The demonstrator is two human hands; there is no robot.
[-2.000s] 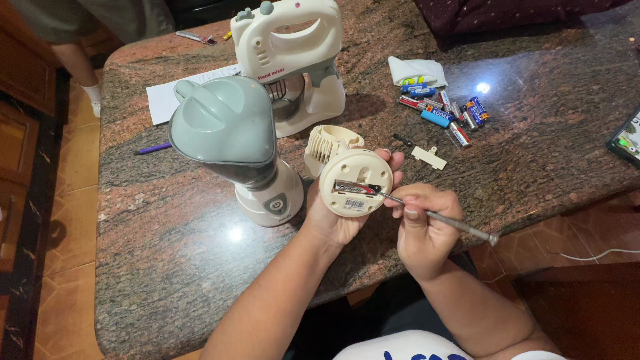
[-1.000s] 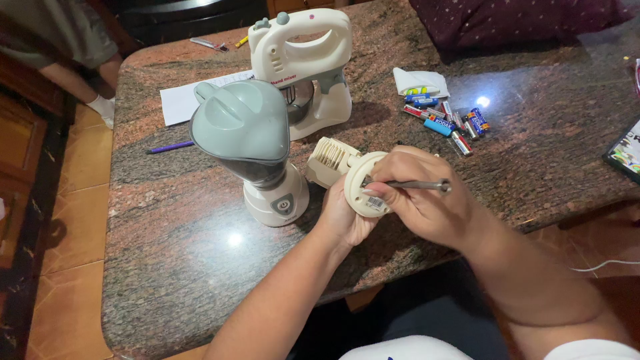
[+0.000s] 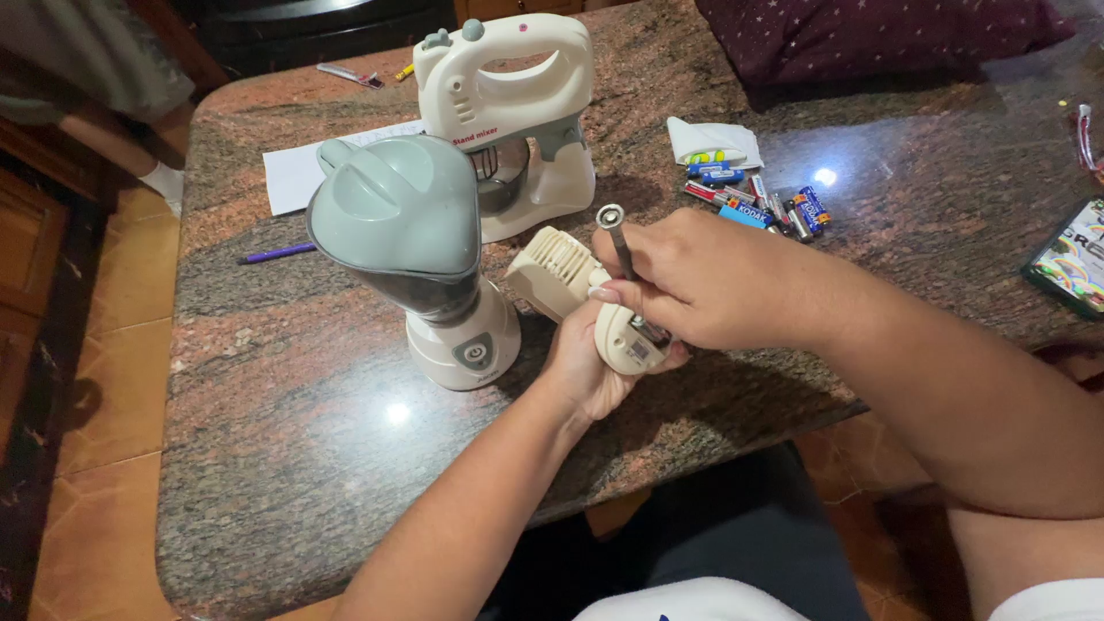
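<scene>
My left hand holds a cream plastic battery-powered device, its round base turned toward me and its ribbed part pointing up and left. A battery shows partly in the open compartment of the base. Over that compartment, my right hand grips a thin metal screwdriver; its handle end points up and its tip is hidden behind my fingers. Just left of the device stands a toy blender with a grey-green lid. Behind it is a white toy stand mixer.
Several loose batteries lie beside a crumpled white wrapper. Paper and a purple pen are left of the blender. A dark starry cloth, a printed case and the granite counter's edge surround this. A person's leg is at upper left.
My right hand has moved over the round base, and the screwdriver, which pointed right, now points up. The base has tilted, and my right hand covers more of its compartment.
</scene>
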